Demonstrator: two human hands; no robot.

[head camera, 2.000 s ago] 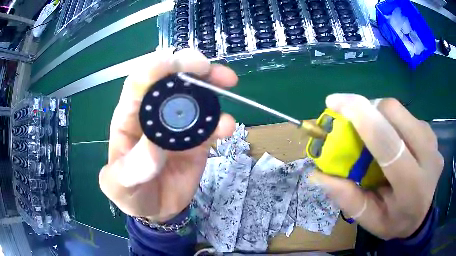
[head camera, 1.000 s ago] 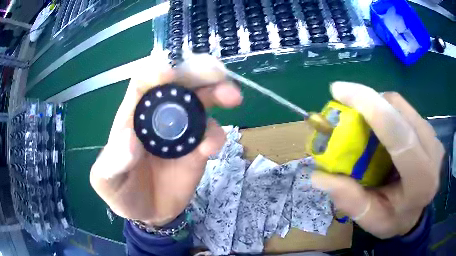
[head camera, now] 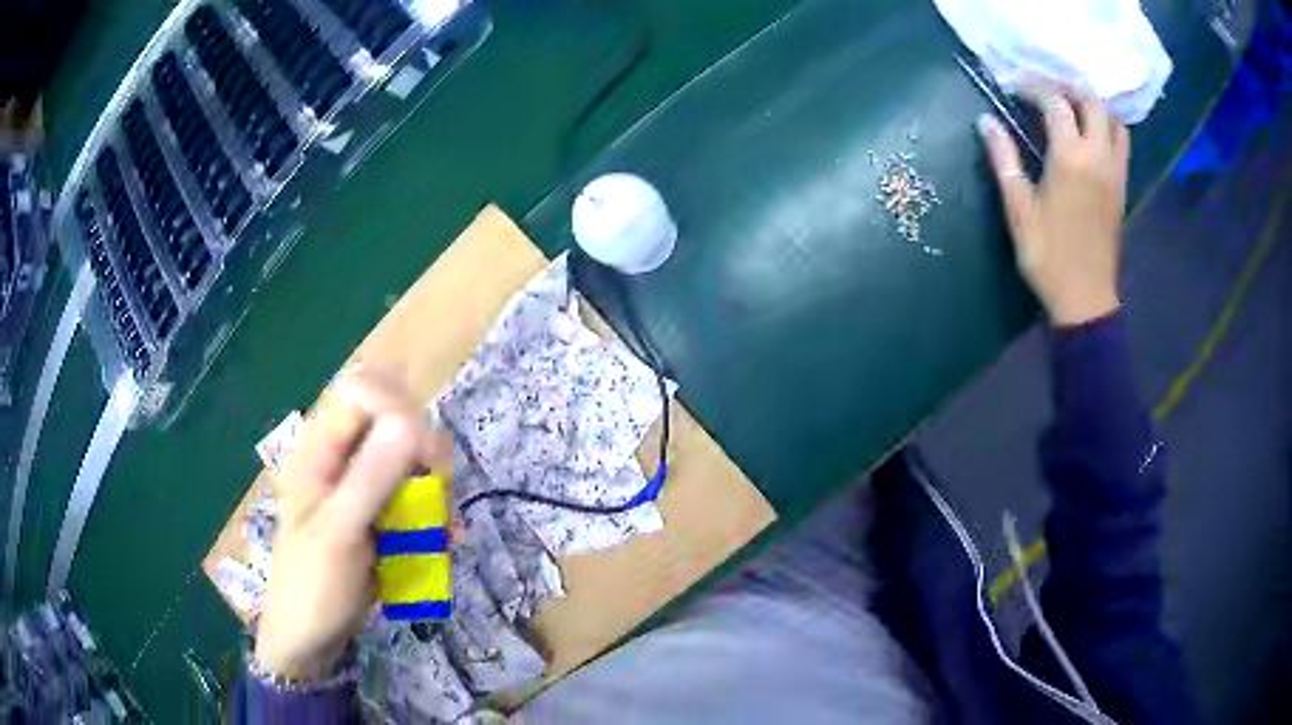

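Observation:
The yellow tool with blue bands (head camera: 415, 550) is over the stained wipes (head camera: 546, 411), right beside my left hand. My left hand (head camera: 333, 517) is blurred, its fingers curled above the tool's upper end. I cannot tell whether it holds anything. The tool's shaft and the round black part do not show. My right hand (head camera: 1073, 198) is at the far right with its fingers apart. It reaches to the edge of a white cloth or bag (head camera: 1063, 43), around a thin dark metal piece (head camera: 992, 88); no grip shows.
The tan board (head camera: 723, 489) lies under the wipes. A black cable with a blue section (head camera: 649, 492) crosses them. A white round container (head camera: 624, 224) stands at the board's far corner. A small speckled pile (head camera: 904, 194) lies on the green mat. Trays of black parts (head camera: 213, 135) are at upper left.
The view has swung right. My right hand has let go of the yellow tool and moved far right to the white cloth. My left hand is lower, and the black part no longer shows.

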